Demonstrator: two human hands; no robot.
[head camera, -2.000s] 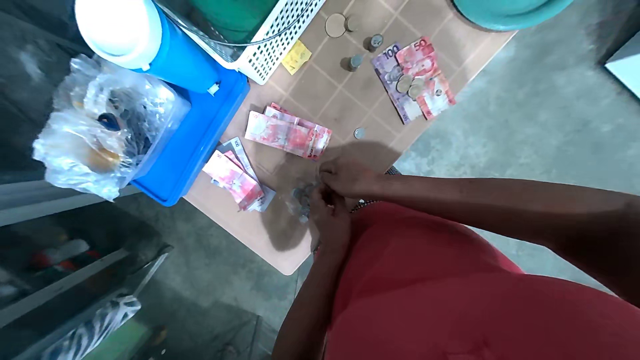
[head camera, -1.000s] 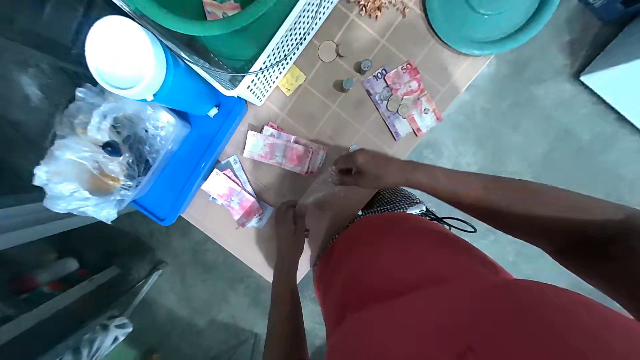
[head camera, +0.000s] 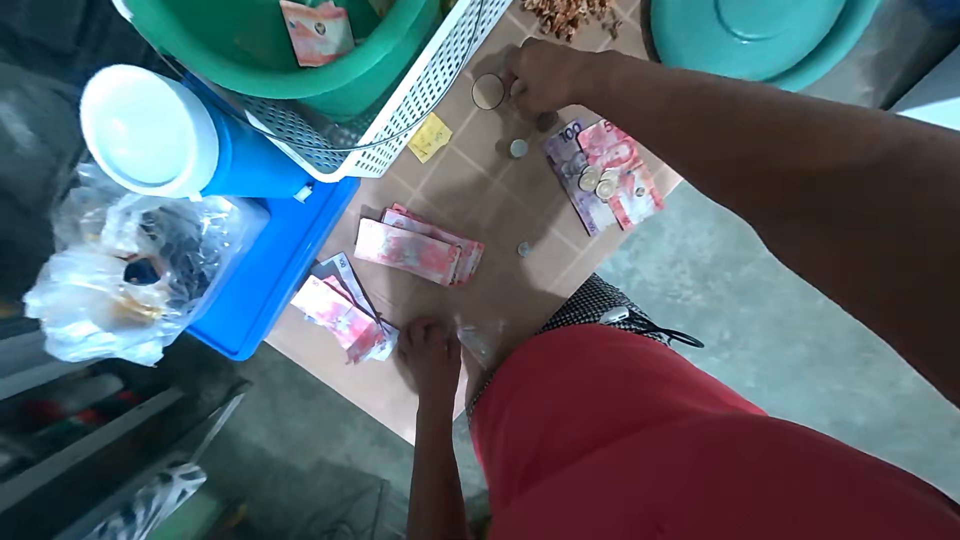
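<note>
My right hand (head camera: 541, 79) reaches over the tiled tabletop with fingers bent at a stack of coins (head camera: 517, 88); whether it grips them is hidden. Beside it lies a larger coin stack (head camera: 488, 91). My left hand (head camera: 430, 352) rests near a clear plastic bag (head camera: 480, 339); its grip is unclear. Left of it are fanned red and gray banknotes (head camera: 345, 315). Above lies a pile of red banknotes (head camera: 416, 250). Coins (head camera: 598, 181) sit on purple and red banknotes (head camera: 571, 169). A short coin stack (head camera: 518, 148) and a small coin (head camera: 523, 249) stand apart.
A green basin (head camera: 375, 71) holding a banknote sits in a white perforated basket (head camera: 390, 142). A blue jug (head camera: 251, 157) and a plastic-bagged container (head camera: 142, 262) are on a blue tray (head camera: 262, 300). A yellow note (head camera: 430, 138) and a teal lid (head camera: 742, 30) lie nearby.
My right hand has moved from beside my left hand, near the table's front edge, up to the coin stacks. My left hand has moved away from it toward the fanned banknotes.
</note>
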